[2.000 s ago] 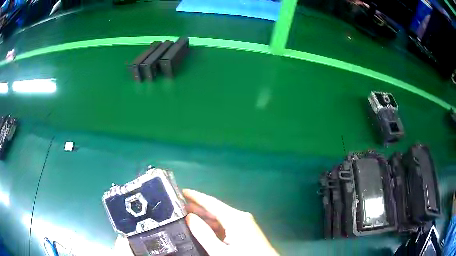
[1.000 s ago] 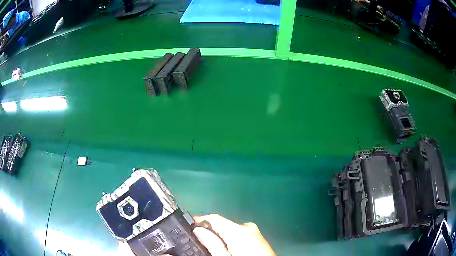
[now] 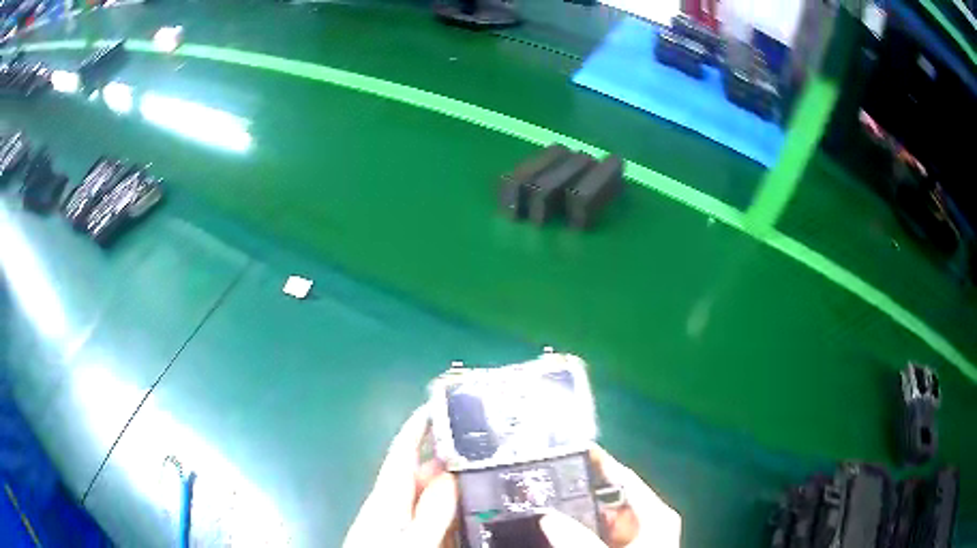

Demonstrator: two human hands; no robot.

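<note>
A camera unit (image 3: 516, 412) is held low at the centre of the view, its pale-framed front with dark windows facing up and its dark lower section toward me. The front is blurred and washed out by glare. My left hand (image 3: 402, 498) grips its left side. My right hand (image 3: 632, 508) grips its right side, with a finger or thumb over the lower section. Both hands are cut off by the bottom edge.
Black rectangular blocks (image 3: 562, 187) stand near the green line. Speckled board-filled housings (image 3: 110, 198) lie at left. A small white square (image 3: 298, 286) lies on the bench. Black rear covers (image 3: 862, 508) stand at lower right, another camera unit (image 3: 919, 415) behind them. A blue mat (image 3: 670, 91) is beyond.
The view has turned left and tilted. The camera unit now sits more upright, nearer the middle of the view. My left hand has come clearly into view on its left side.
</note>
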